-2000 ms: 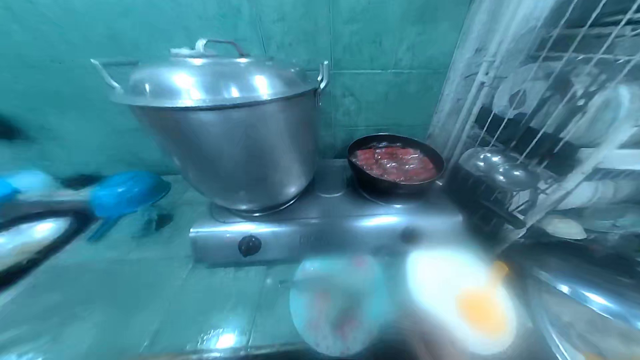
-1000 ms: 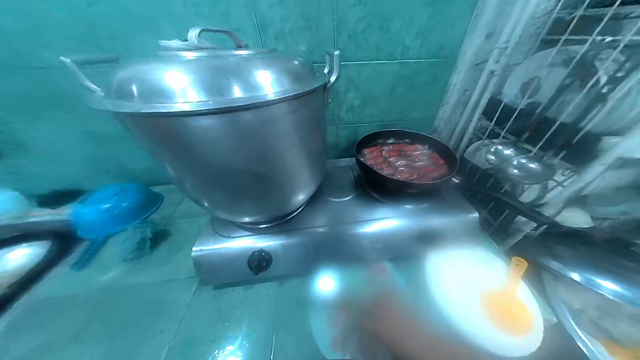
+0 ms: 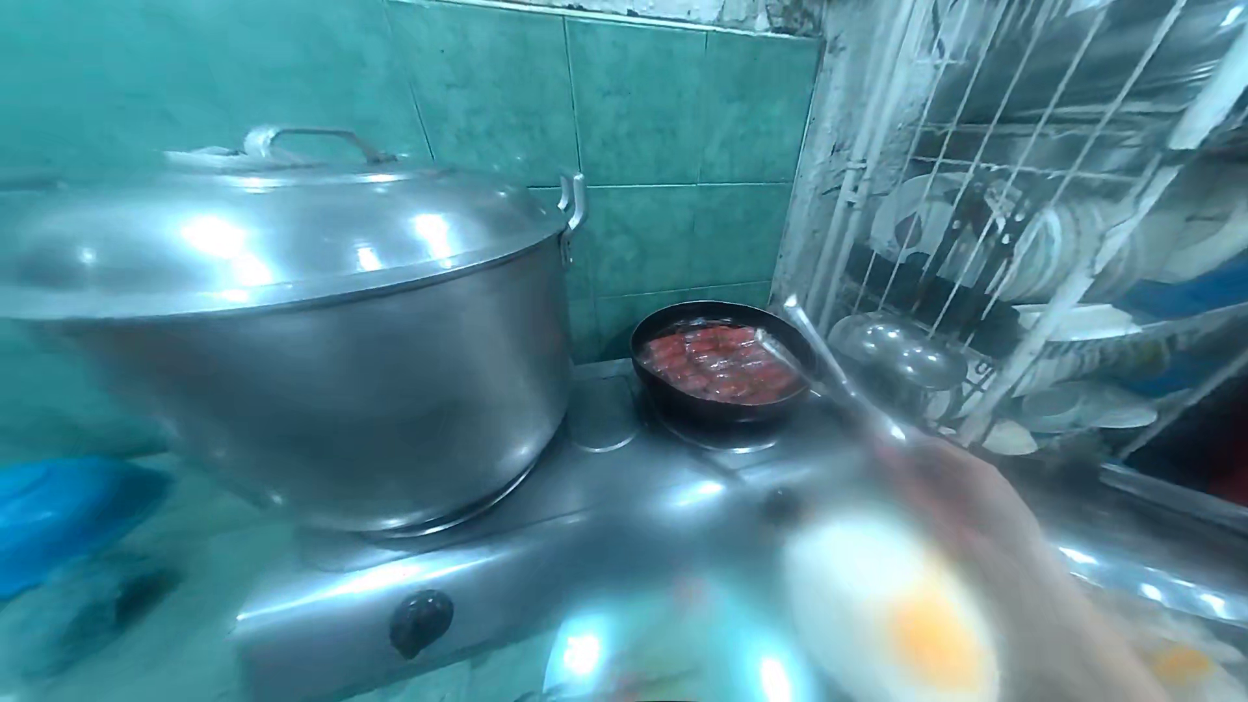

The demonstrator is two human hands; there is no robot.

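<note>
My right hand [image 3: 960,487], blurred, reaches in from the lower right and holds metal tongs [image 3: 853,385]. The tips of the tongs are apart, one over the right side of a small black frying pan [image 3: 726,409]. Red pieces of food [image 3: 721,363] lie in bubbling liquid in the pan, which sits on the right burner of a steel gas stove [image 3: 585,546]. Below my hand is a white plate [image 3: 838,575] with something orange on it. A greenish plate [image 3: 673,643] is blurred at the bottom edge. My left hand is not in view.
A large lidded aluminium pot [image 3: 370,390] stands on the left burner. A blue plastic dipper [image 3: 68,507] lies at the left. To the right, a white wire rack [image 3: 1102,244] holds plates and utensils. A metal tray or basin rim [image 3: 1150,575] is at the lower right.
My right hand has moved up from the stove's front towards the frying pan, and the tongs now show plainly beside it. The view has shifted closer to the stove.
</note>
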